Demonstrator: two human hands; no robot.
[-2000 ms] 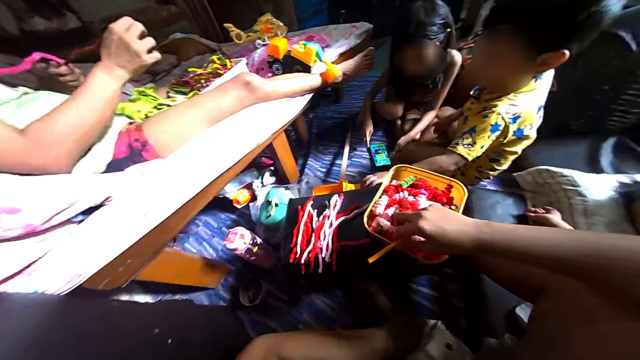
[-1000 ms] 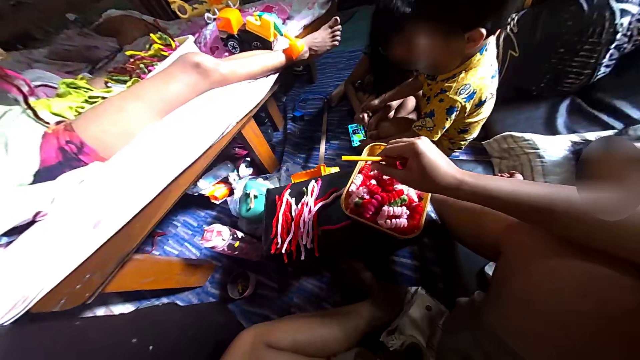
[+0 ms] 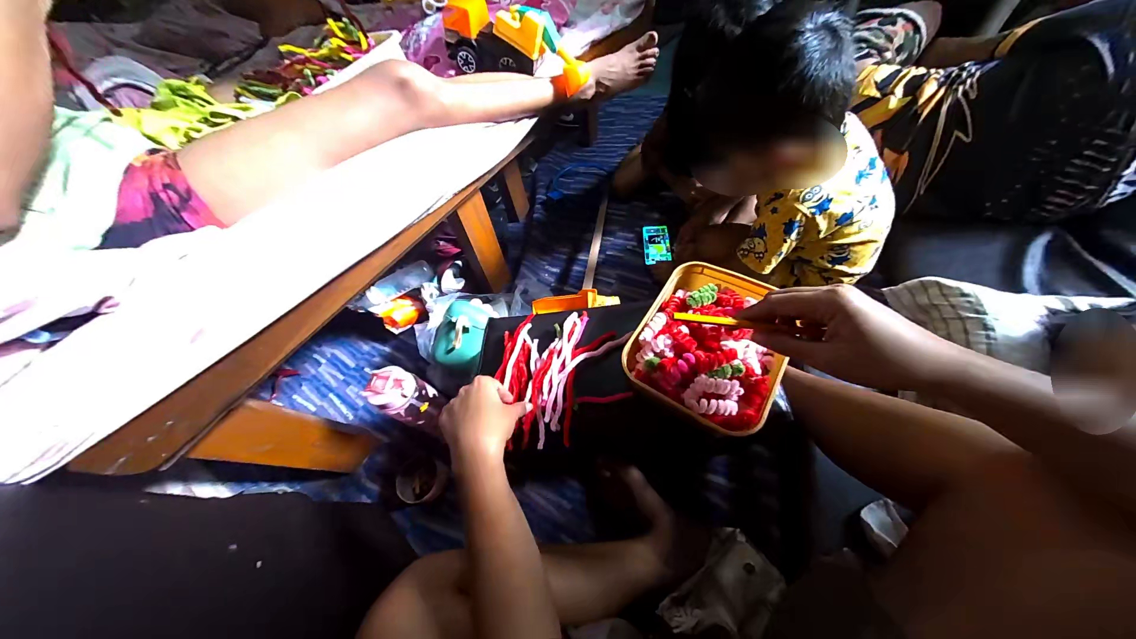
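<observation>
My right hand point(image 3: 821, 328) grips a thin yellow stick point(image 3: 714, 319), perhaps a pencil, above a square tan basket point(image 3: 765, 421). Coiled fuzzy pieces point(image 3: 713, 395) in red, pink and green, which look like curled pipe cleaners, fill the basket. My left hand point(image 3: 486, 411) touches the left side of a spread of straight red, white and pink pipe cleaners point(image 3: 555, 373) on a black surface. Its fingertips are close together at a red strand; whether they pinch it I cannot tell.
A wooden bench point(image 3: 355, 257) with a person's leg on it runs along the left. Beneath its edge are a teal container point(image 3: 461, 335), a pink-topped bottle point(image 3: 399, 392) and an orange plastic piece point(image 3: 568, 302). Beyond the basket a person in a yellow shirt point(image 3: 821, 217) sits near a lit phone point(image 3: 657, 245).
My left hand has come into view and reached the straight pipe cleaners. My right hand still holds the yellow stick, now lower over the basket's contents than one second ago.
</observation>
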